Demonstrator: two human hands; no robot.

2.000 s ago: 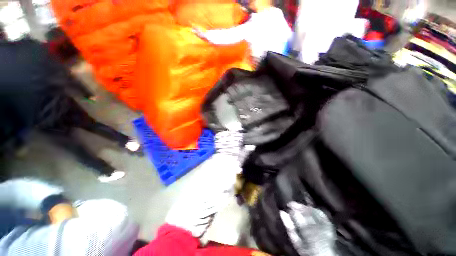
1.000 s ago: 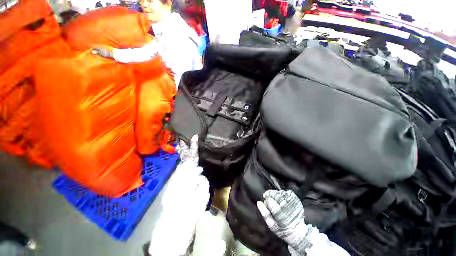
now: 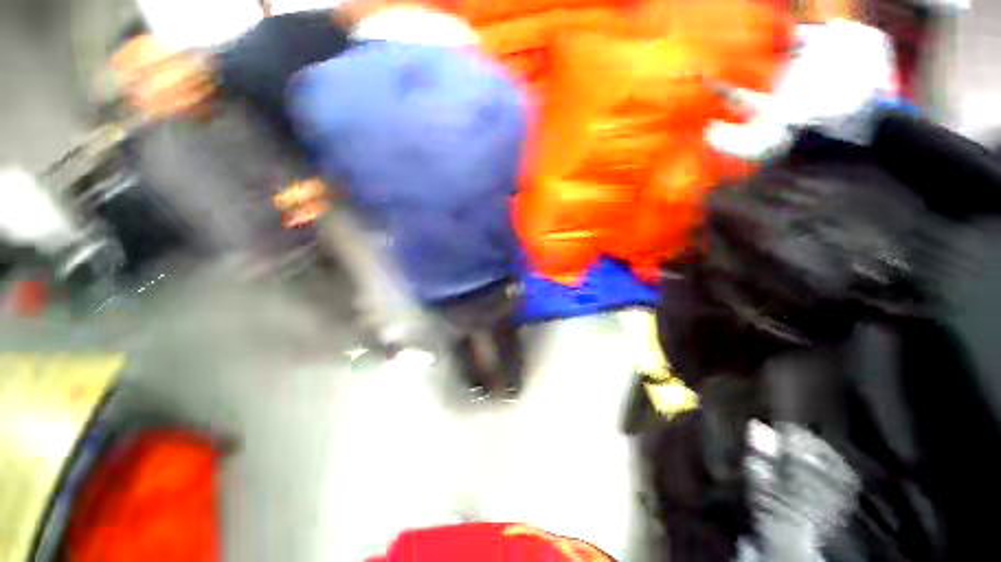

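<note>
The frame is heavily blurred. My right hand [image 3: 799,483], in a grey-white glove, is low at the right, in front of the piled black bags [image 3: 933,384]; whether it touches or grips them cannot be told. My left hand is not in view. An open-looking black bag [image 3: 818,247] lies at the near end of the pile. Large orange sacks [image 3: 626,143] stand beyond it on a blue pallet [image 3: 587,291]. Another person's white sleeve and hand [image 3: 757,126] reach to the sack's right side.
A person in blue [image 3: 423,165] stands left of the orange sacks, bent or turned away. Another person in dark clothes [image 3: 209,165] is at the upper left. A yellowish table edge [image 3: 49,428] and a red-orange item [image 3: 154,499] are at the lower left. Grey floor [image 3: 527,439] lies between.
The view has swung left, so the sacks and black bags sit further right. My left hand, earlier at the open black bag, has left the picture. The person in blue has come into view.
</note>
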